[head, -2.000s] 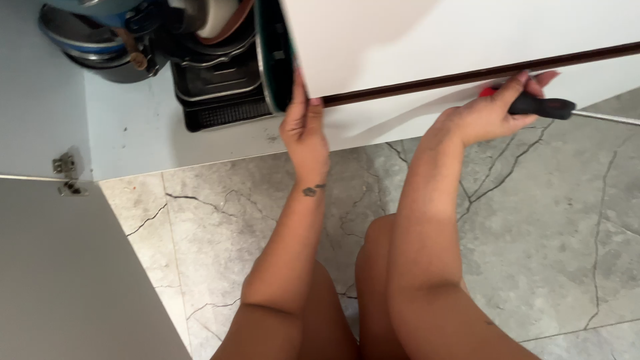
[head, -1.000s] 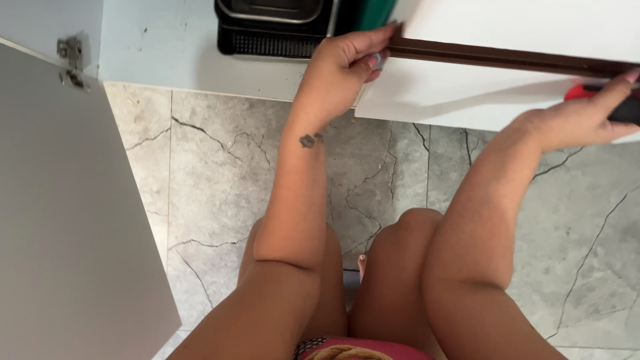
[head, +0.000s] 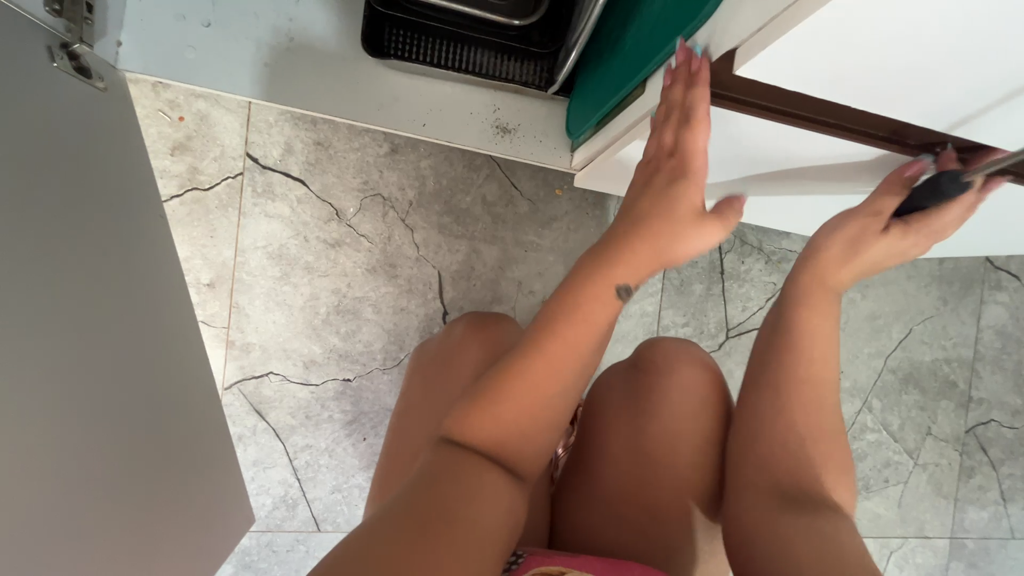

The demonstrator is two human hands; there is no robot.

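My left hand (head: pixel 676 172) lies flat against the edge of a white drawer front (head: pixel 768 152), fingers extended and thumb apart, its fingertips beside the green board (head: pixel 640 60). At the right, my right hand (head: pixel 904 204) holds a screwdriver by its black handle (head: pixel 932 194); the shaft points toward the right edge of the view. The fingers of that hand reach to a brown strip (head: pixel 832 116) that runs between the two white fronts. The upper white front (head: pixel 896 56) lies above the strip. The screwdriver's tip is out of view.
Black trays (head: pixel 464 52) stand in the open cabinet, left of the green board. A grey cabinet door (head: pixel 104 320) stands open at the left on a metal hinge (head: pixel 76 60). The cabinet floor (head: pixel 312 104) ends in a white edge above grey tiles (head: pixel 336 264) with a crack pattern.
My left hand has gone from bent fingers at the end of the brown strip to straight fingers laid along the drawer front's edge. The screwdriver remains in my right hand. The view has shifted.
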